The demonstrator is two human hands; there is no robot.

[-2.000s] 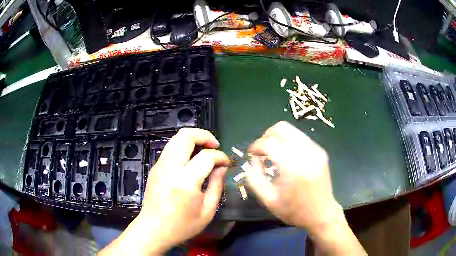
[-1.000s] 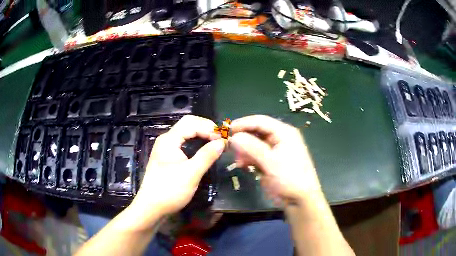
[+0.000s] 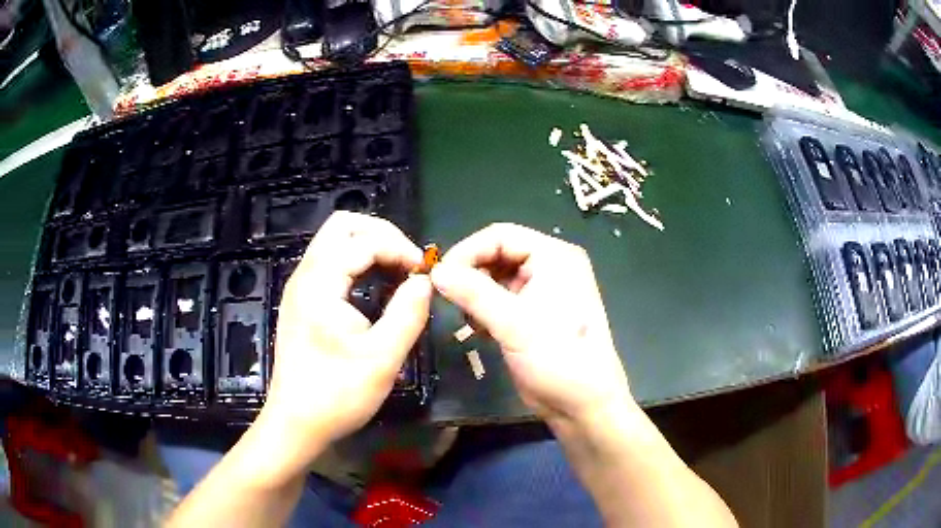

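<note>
A small orange-brown piece (image 3: pixel 431 256) shows between the fingertips of both hands, above the right edge of the black tray. My left hand (image 3: pixel 346 309) pinches it with thumb and index finger. My right hand (image 3: pixel 531 299) touches it from the right with thumb and index fingertips. The hands meet at the tips; the rest of the piece is hidden by the fingers. A few pale strips (image 3: pixel 475 363) lie on the green mat below and partly behind my right hand.
The black blister tray (image 3: pixel 232 263) is at the left. A pile of pale strips (image 3: pixel 607 177) lies on the mat further back. A clear tray (image 3: pixel 815 253) with black oval units is at the right. Scanners (image 3: pixel 588 23) and cables lie at the back.
Both hands have come up from the near pale strips and met at the tray's right edge. The orange-brown piece has come into sight at the fingertips and is now more covered.
</note>
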